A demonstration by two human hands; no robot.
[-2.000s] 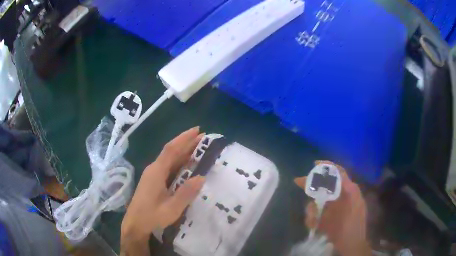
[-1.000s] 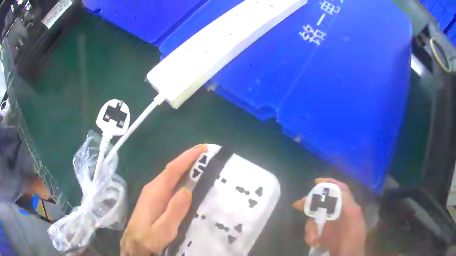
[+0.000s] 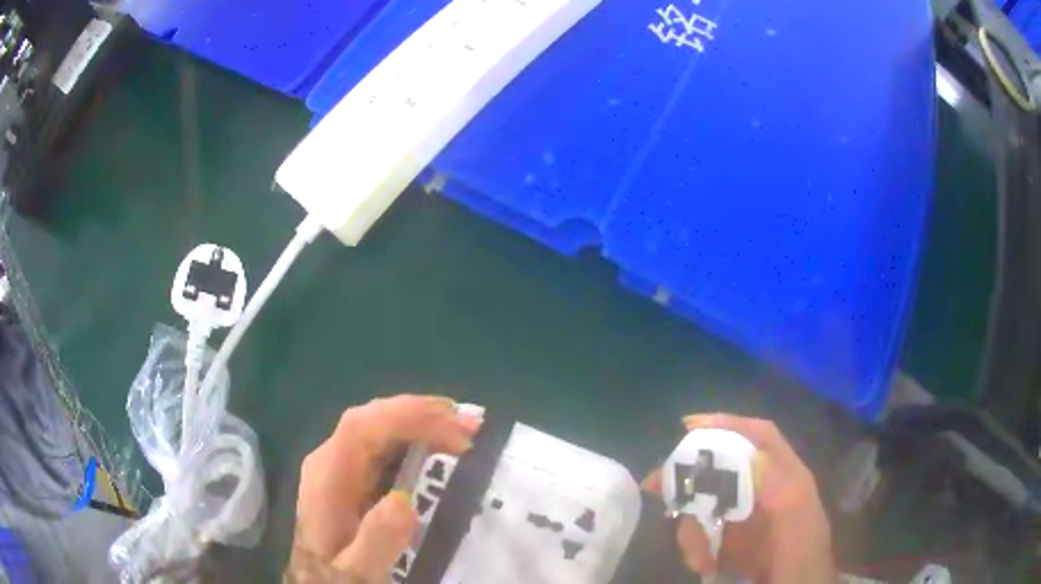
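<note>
My left hand (image 3: pixel 363 491) grips the left end of the white test socket board (image 3: pixel 548 508), beside its black band, at the lower middle; the board's lower part is cut off. My right hand (image 3: pixel 771 502) holds a white three-pin plug (image 3: pixel 709 475) just right of the board, not touching it, with its dark pin face towards me. A white power strip (image 3: pixel 388 131) lies across the mat and a blue sheet, its upper end cut off. Its cord runs to a coil in clear plastic (image 3: pixel 217 479) at lower left, with a second plug (image 3: pixel 209 284) above the coil.
Blue plastic sheets (image 3: pixel 731 194) with white lettering cover the upper and right part of the dark green mat (image 3: pixel 457 319). A black fixture with a white socket plate (image 3: pixel 82 55) stands at the far upper left. Grey clothing shows at the lower left edge. A dark frame edges the right side.
The board and my left hand sit lower in view. The strip and coiled cord have shifted left. My right hand still holds the plug, now a little further left and lower.
</note>
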